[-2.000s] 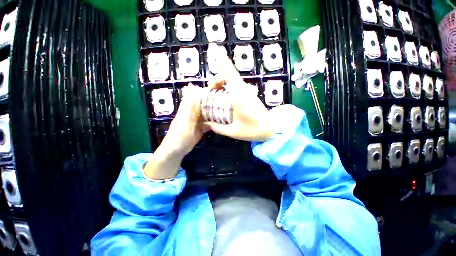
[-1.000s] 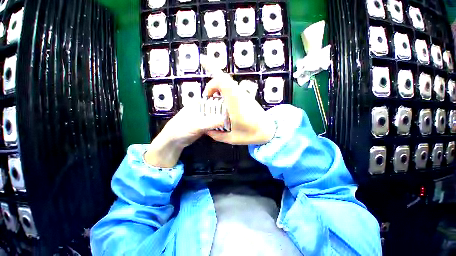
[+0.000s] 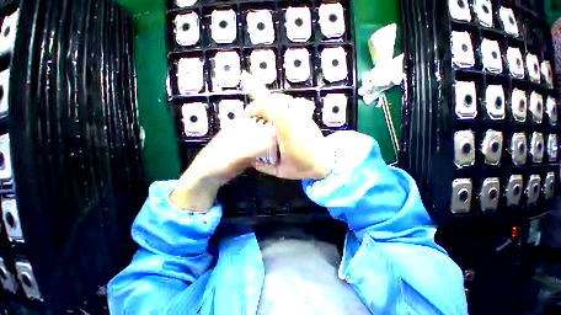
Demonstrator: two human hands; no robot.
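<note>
My left hand (image 3: 230, 147) and my right hand (image 3: 298, 138) are closed together around a short stack of metal parts (image 3: 266, 154). Only a small strip of the stack's ribbed edges shows between the palms; the fingers hide the rest. The hands are over the near part of the black working tray (image 3: 261, 94). Silver-white parts with dark centre holes sit in its pockets, such as the metal part (image 3: 298, 64) beyond my hands. The tray's near part is dark, and my hands and sleeves cover some of it.
A tall ridged tray stack (image 3: 77, 123) stands at the left and another tray stack (image 3: 421, 111) at the right, both with parts on top. A crumpled white cloth (image 3: 382, 77) and a thin rod (image 3: 390, 129) lie on the green surface (image 3: 157, 92). A red-lit display (image 3: 514, 232) is low right.
My hands have closed further over the stack, whose striped edges showed broadly before and now show only as a small strip. The camera view has shifted slightly.
</note>
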